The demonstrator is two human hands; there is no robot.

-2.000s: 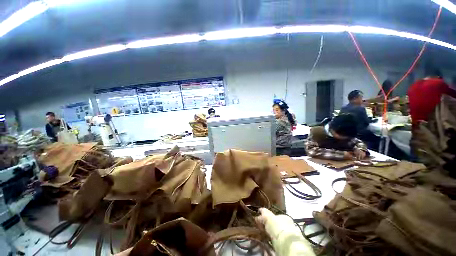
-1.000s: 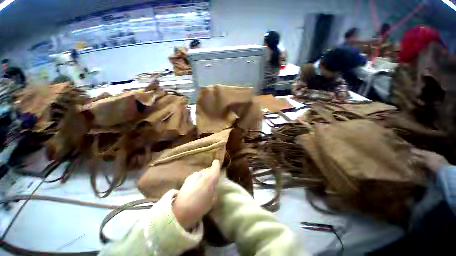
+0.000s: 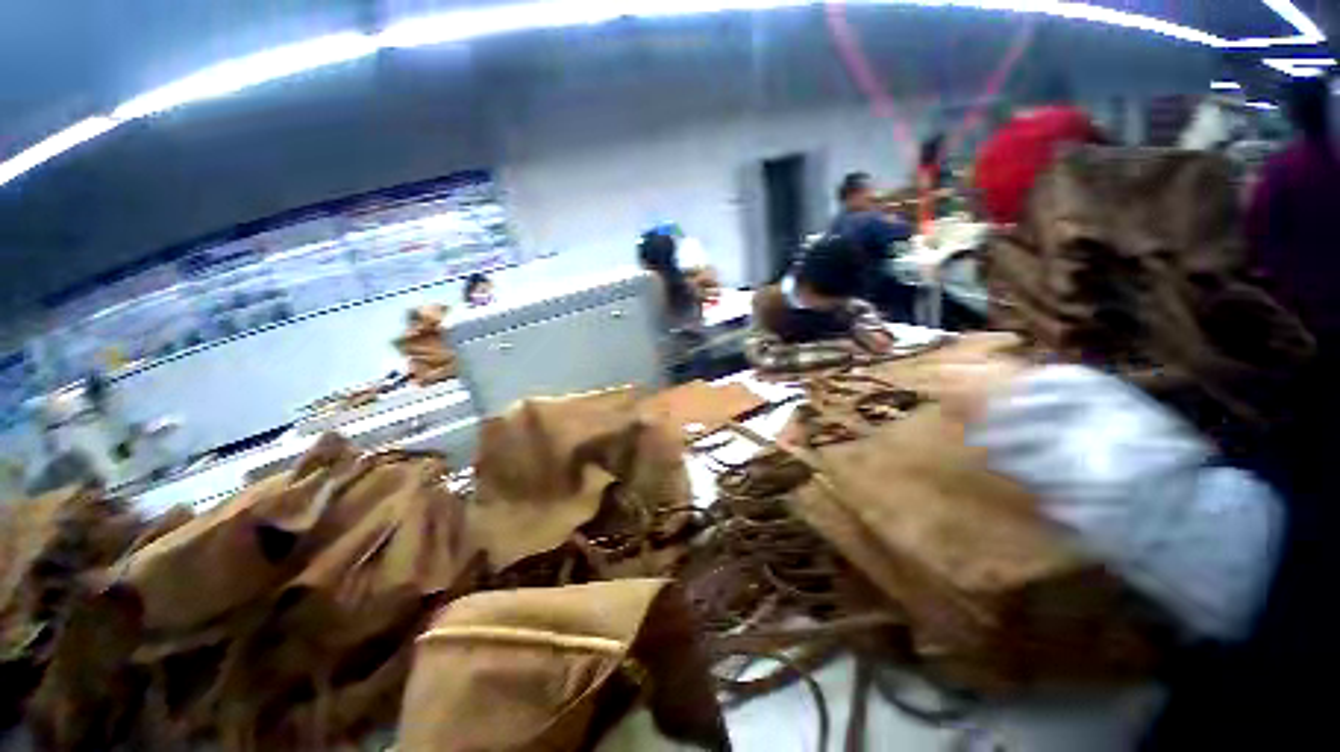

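A tan-brown handbag (image 3: 537,669) stands at the bottom edge, left of centre, cut off by the picture's rim. A pale tan line runs across its near side, and its right side falls in dark shadow. A small cream patch, like my sleeve, shows at the bottom under the bag's edge. Neither of my hands can be made out; they are hidden or below the picture. The picture is blurred.
Brown bags (image 3: 279,573) are heaped on the left. Bags (image 3: 955,514) and coiled straps (image 3: 764,558) lie on the white table at right. Another person's pale-blue sleeve (image 3: 1132,485) reaches over the right bags. Workers sit beyond a grey panel (image 3: 566,345).
The view has swung right and tilted up. My hands and most of my cream sleeves have dropped out of view. The other person's sleeve now reaches farther over the right bags.
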